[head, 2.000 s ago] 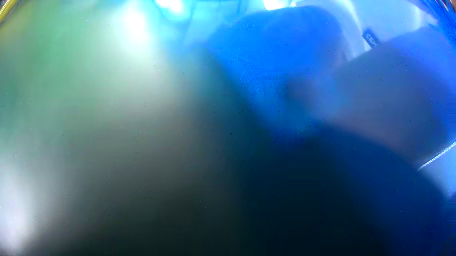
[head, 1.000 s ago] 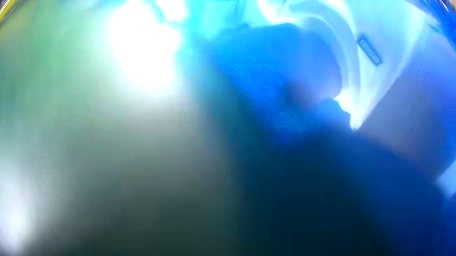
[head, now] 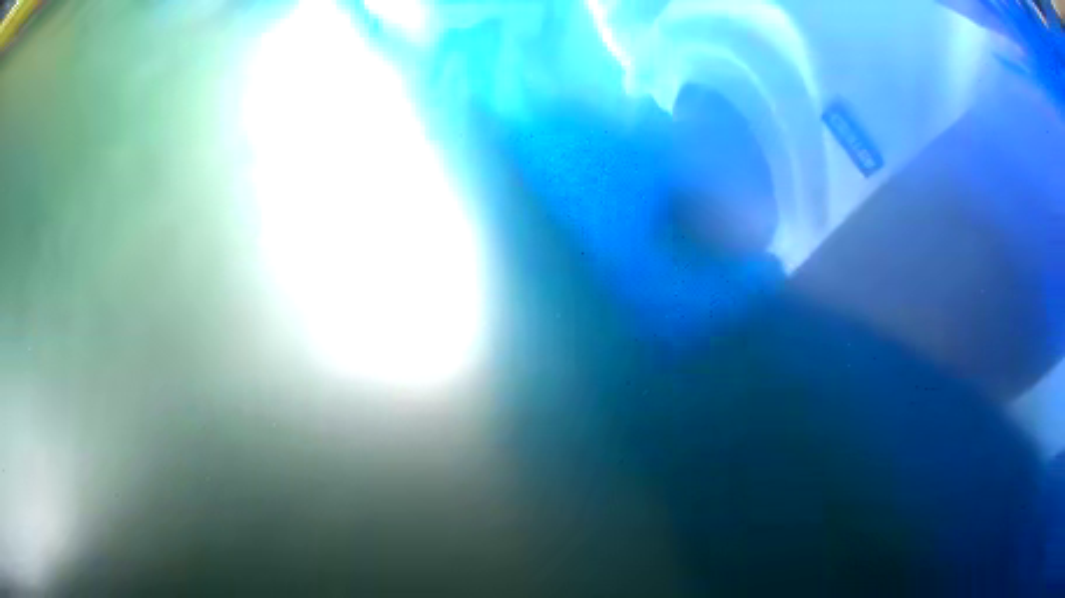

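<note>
The view is very blurred and close, and no work piece can be made out. A green-grey blurred surface (head: 152, 269) fills the left side, with a strong white glare on it. A dark blue blurred shape (head: 864, 432) fills the lower right, and a brighter blue patch (head: 596, 199) lies above it. I cannot make out my left hand or my right hand. A dull mauve-grey shape (head: 923, 269) at the right is too blurred to name.
Pale blue-white folded material, apparently cloth, shows at the upper right with a small dark-edged label (head: 853, 138) with lettering. A thin yellow strip (head: 21, 21) crosses the top left corner. Bright cyan areas lie along the top.
The white glare on the green-grey surface has grown and spread downward. The label has come fully into view and shifted slightly down and left. More pale folded material shows near it.
</note>
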